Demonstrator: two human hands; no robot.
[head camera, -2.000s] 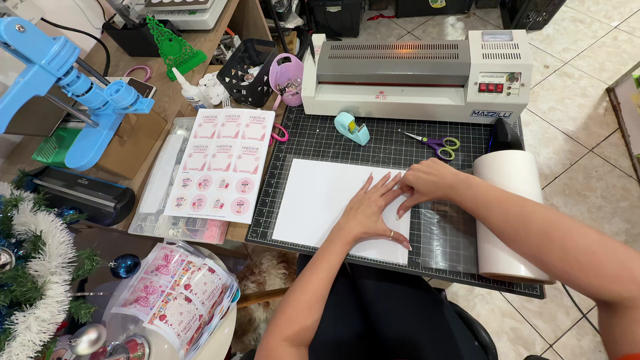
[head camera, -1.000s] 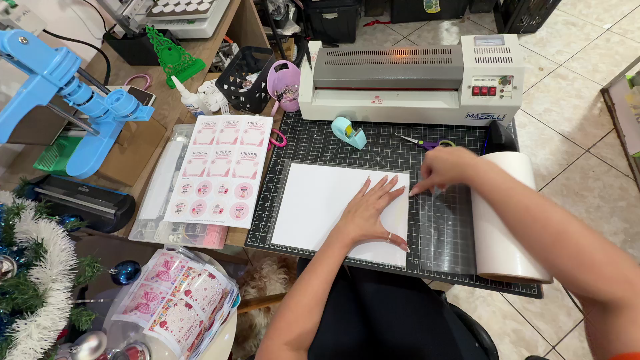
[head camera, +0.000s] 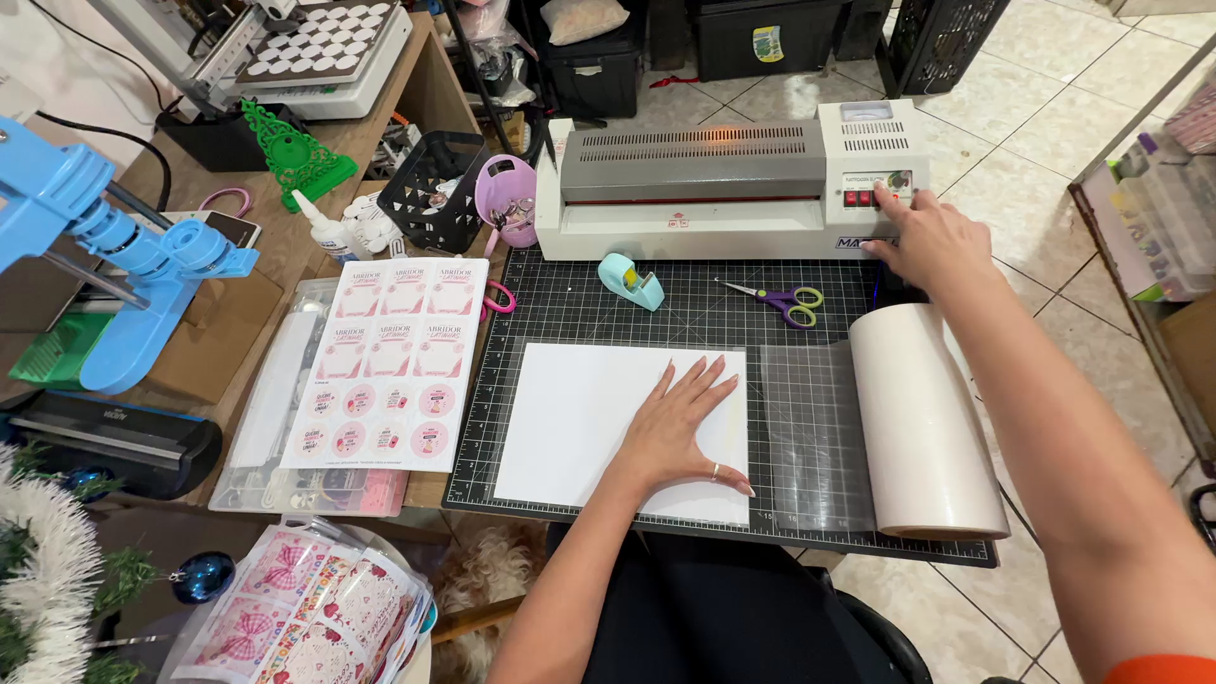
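Note:
My left hand (head camera: 686, 423) lies flat with spread fingers on the right part of a white paper sheet (head camera: 570, 427), which rests on a black gridded cutting mat (head camera: 693, 313). My right hand (head camera: 926, 233) touches the control panel of a laminator (head camera: 693, 171) with a fingertip near its red switches. Clear film (head camera: 817, 437) extends left from a large film roll (head camera: 926, 418) beside the sheet. A light blue tape dispenser (head camera: 632, 282) and purple-and-green scissors (head camera: 787, 304) lie between the sheet and the laminator.
Printed pink sticker sheets (head camera: 389, 370) lie on a plastic organizer box (head camera: 237, 475) at the left. Behind them stand a glue bottle (head camera: 328, 228), a black basket (head camera: 437, 190) and a purple bucket (head camera: 506, 195). A blue press (head camera: 142, 275) stands far left, above a decorated tree (head camera: 57, 560).
My right hand has moved from the sheet's right edge up to the laminator's panel. My left hand has stayed on the sheet. The clear film beside the sheet is now uncovered by my right arm.

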